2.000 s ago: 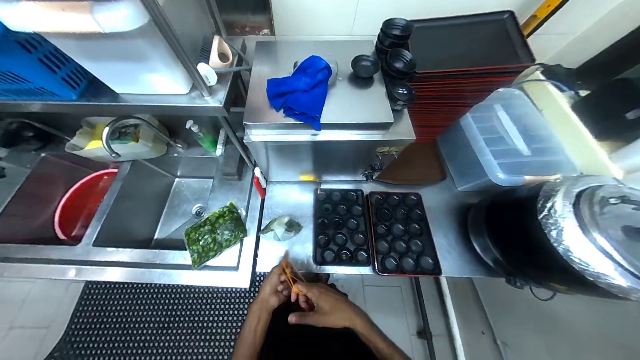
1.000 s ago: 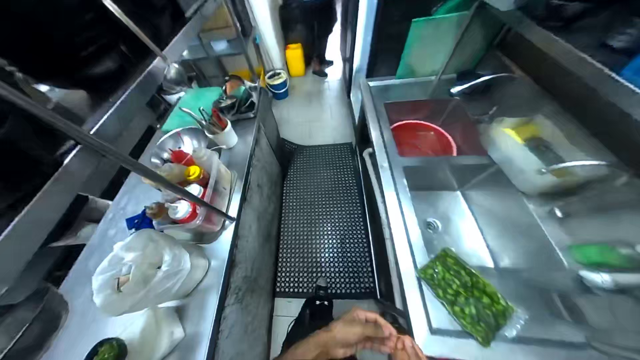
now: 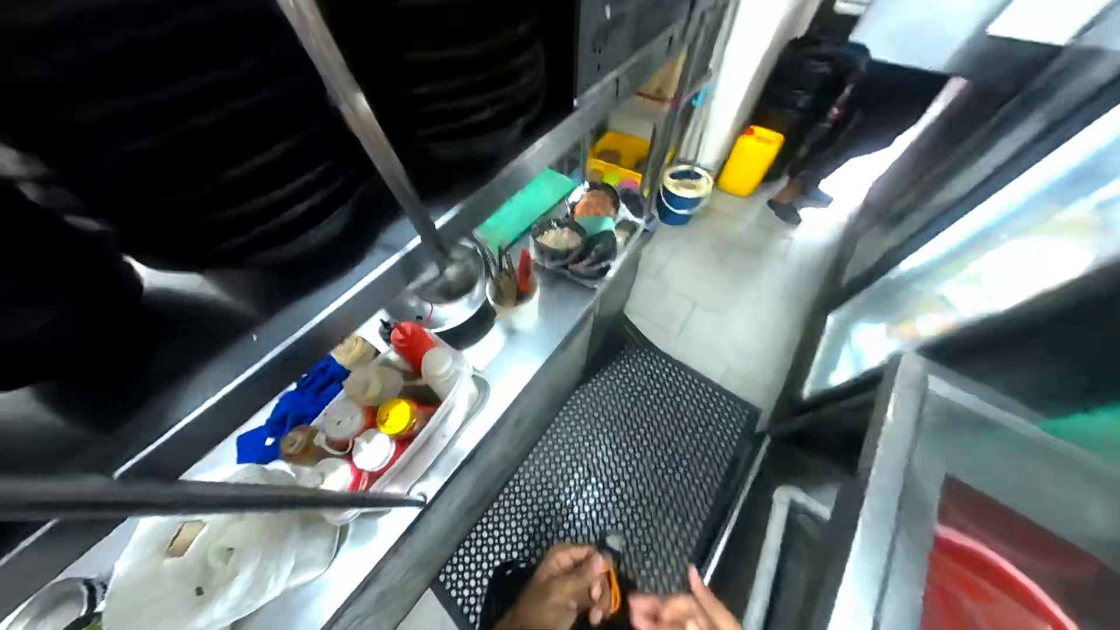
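At the bottom middle, above the black rubber floor mat [image 3: 604, 446], my left hand [image 3: 564, 584] has its fingers closed on a thin orange band or loop [image 3: 612, 588]. Just to its right is my right hand [image 3: 682, 610], partly cut off by the lower edge, with a finger extended and nothing visible in it. A small gap shows between the hands. What the orange thing is made of cannot be told.
On the left steel counter stand a tray of sauce bottles [image 3: 398, 418], a utensil holder [image 3: 514, 302], bowls [image 3: 560, 241] and a white plastic bag [image 3: 227, 556]. A red basin [image 3: 989, 586] is at lower right. A person [image 3: 831, 114] stands beyond a yellow container [image 3: 751, 161].
The view has swung far round from the sinks and black trays to the aisle and left counter. My hands, together around the orange thing two seconds ago, are now slightly apart.
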